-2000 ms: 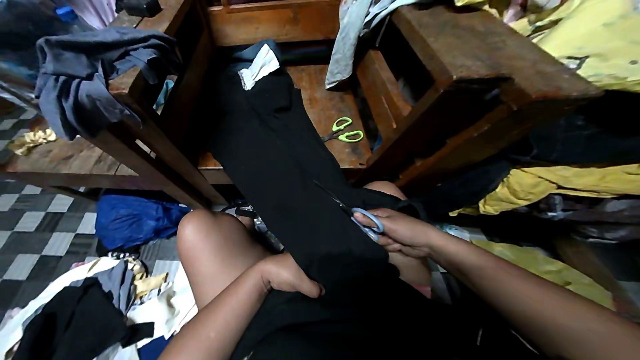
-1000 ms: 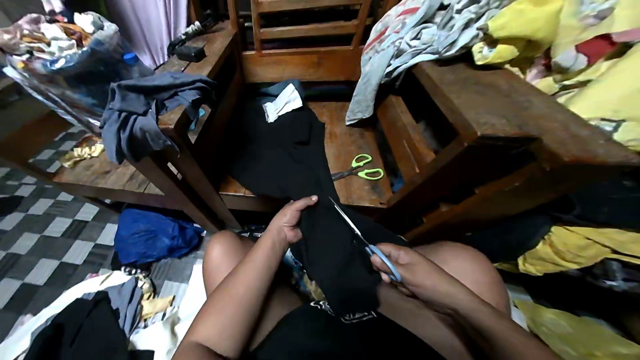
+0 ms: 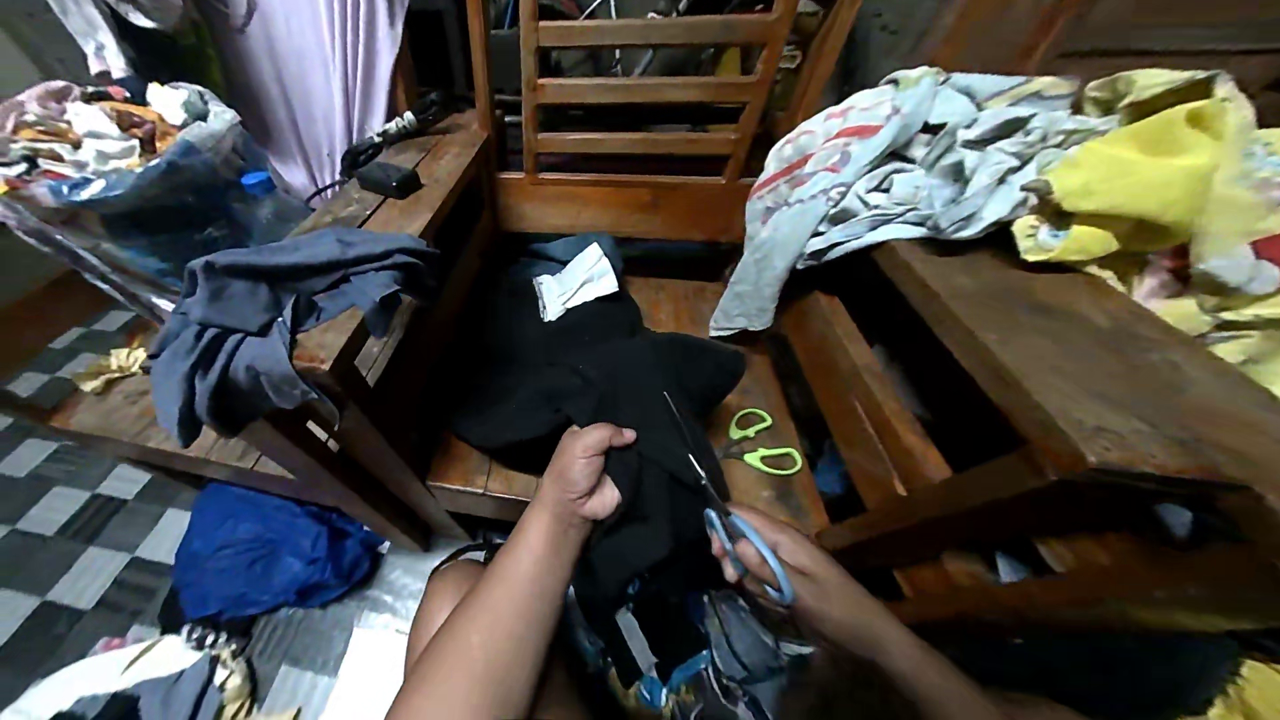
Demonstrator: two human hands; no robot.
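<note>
Black cloth (image 3: 640,400) runs from the wooden seat down to the person's lap. My left hand (image 3: 585,475) is closed on a fold of it, thumb toward the right. In my right hand (image 3: 765,560) is a pair of scissors with light blue handles (image 3: 750,550); the blades are slightly apart and point up and left, over or beside the cloth. Green-handled scissors (image 3: 765,445) lie on the seat right of the cloth, their blades partly hidden. A white piece (image 3: 580,283) rests on the cloth toward the back of the seat.
Grey cloth (image 3: 250,320) hangs over the left armrest. Pale cloth (image 3: 900,170) and yellow cloth (image 3: 1150,180) cover part of the right armrest (image 3: 1100,360). A blue cloth bundle (image 3: 265,550) lies on the checkered floor. A black adapter (image 3: 388,180) sits at the back left.
My left hand has gone from lying on the cloth near the lap to gripping a fold farther forward. The black cloth is now bunched on the seat. The view has tilted up.
</note>
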